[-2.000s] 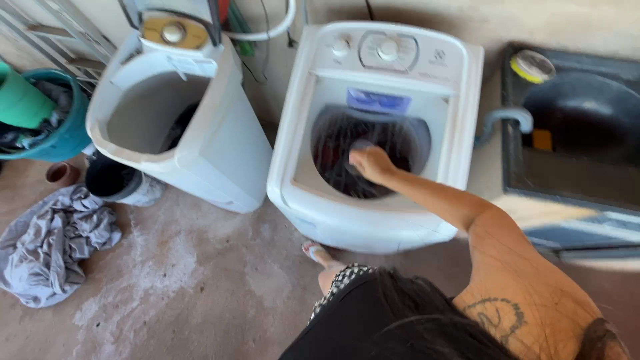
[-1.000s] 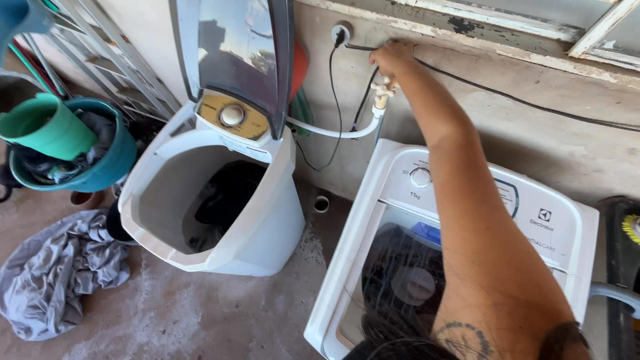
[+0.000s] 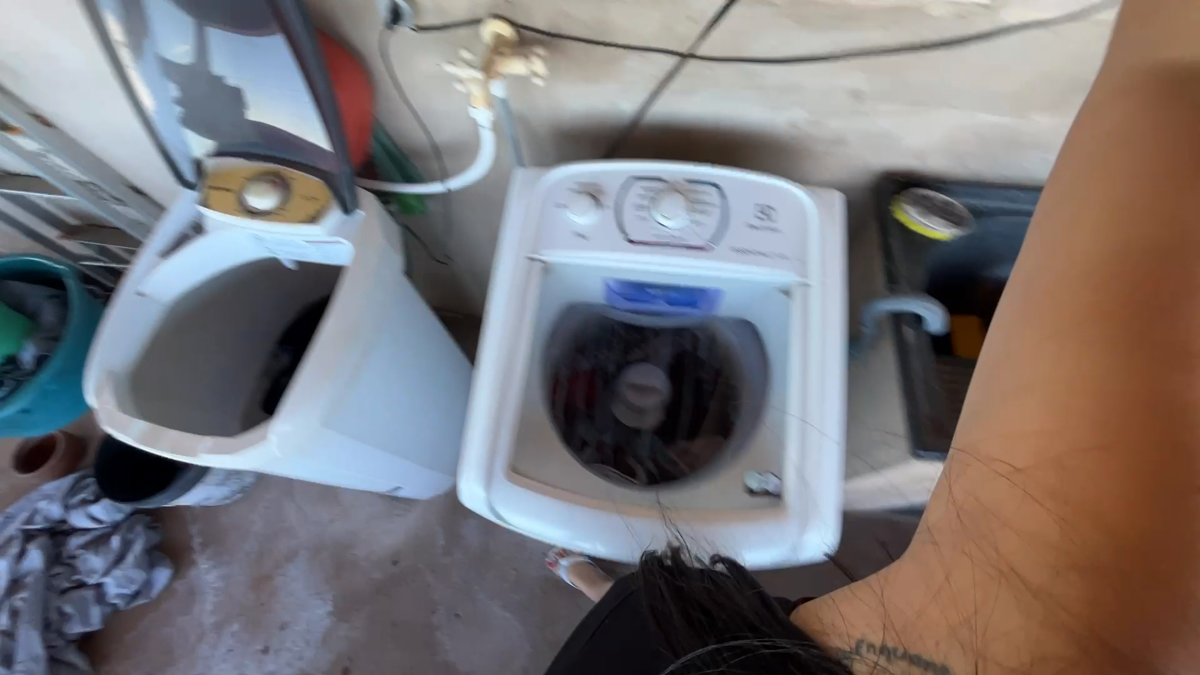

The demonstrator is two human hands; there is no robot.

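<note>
My right arm reaches up along the right edge of the head view, and its hand is out of frame. My left hand is not in view either. Below me stands a white top-loading washing machine (image 3: 814,375) with a knob panel at its back. Through its top opening the round drum (image 3: 647,394) shows dark contents and a central agitator (image 3: 641,394). A blue dispenser (image 3: 662,296) sits behind the drum. To the left is a white tub washer (image 3: 384,375), its clear lid (image 3: 239,75) raised and dark cloth (image 3: 292,356) inside.
A brass tap (image 3: 500,61) with a white hose (image 3: 473,173) is on the wall. A dark sink (image 3: 895,281) stands at right. At left are a teal basin (image 3: 56,412), a black bucket (image 3: 141,469), grey cloth (image 3: 75,553) on the floor and a metal ladder (image 3: 56,178).
My right hand was at the tap about one second ago and has left it. The arm now rises at the right edge. The view has shifted.
</note>
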